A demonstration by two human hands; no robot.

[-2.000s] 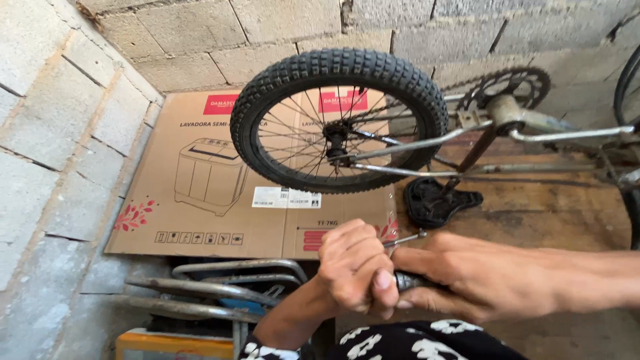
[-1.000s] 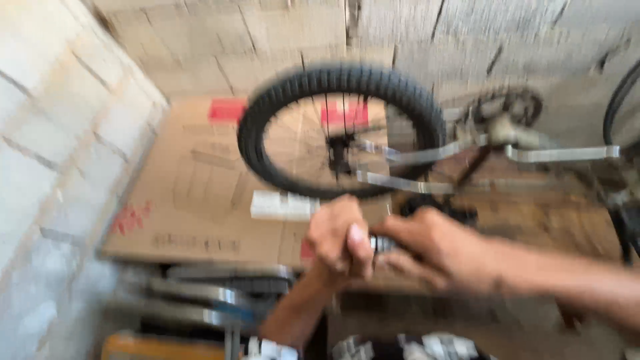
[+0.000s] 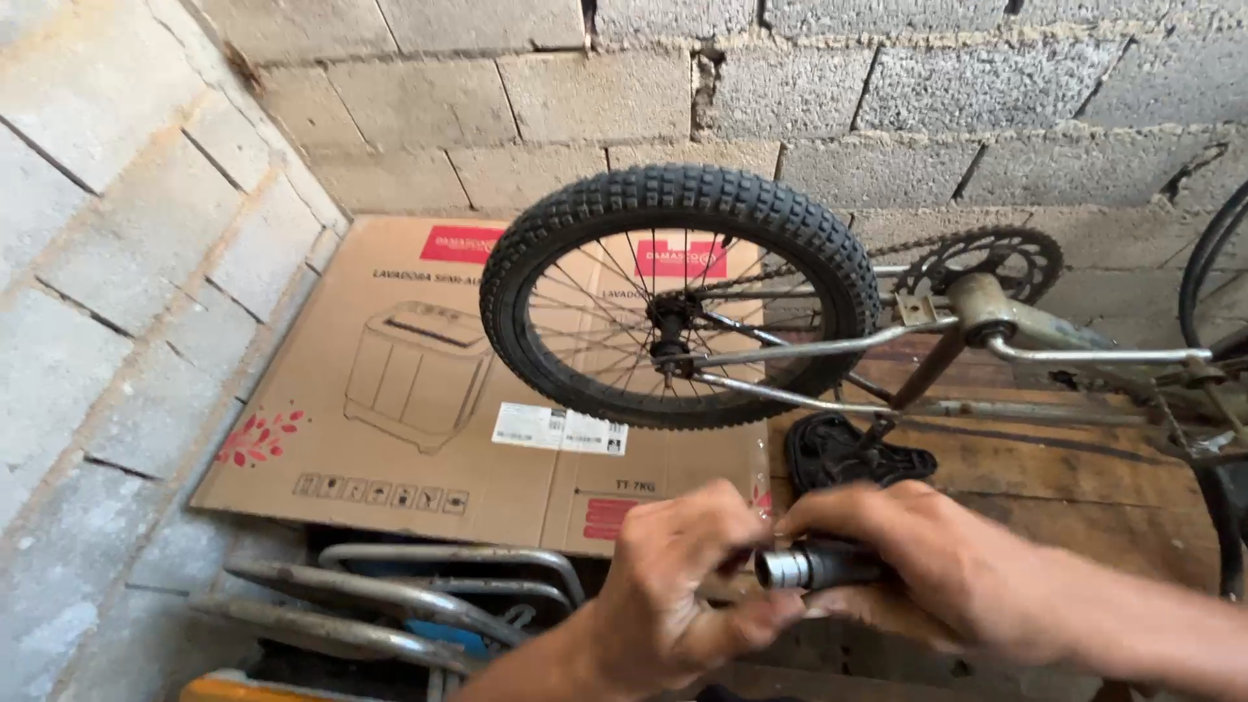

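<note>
My right hand [image 3: 916, 565] is closed around a dark cylindrical tool part with a shiny metal socket-like end [image 3: 785, 569], which points left. My left hand [image 3: 673, 585] is beside that end, fingers curled and thumb near the metal; whether it holds something small cannot be told. Beyond my hands a bicycle stands upside down. Its knobby rear tire [image 3: 682, 185], wheel hub [image 3: 671, 327], chainring [image 3: 1033, 258] and crank arm [image 3: 1102, 355] show. The black saddle [image 3: 814, 453] rests on the wooden surface, just past my right hand.
A flattened cardboard box [image 3: 390, 468] lies behind and left of the wheel. Bent metal tubes [image 3: 390, 609] are at the lower left, above a yellow-orange object [image 3: 234, 687]. Concrete block walls [image 3: 604, 97] stand at the back and left. Part of another wheel [image 3: 1194, 263] shows at the right edge.
My hands, pressed together around the tool before, are now slightly apart, and the metal end is exposed. The thin metal rod seen by my hands two seconds ago no longer shows.
</note>
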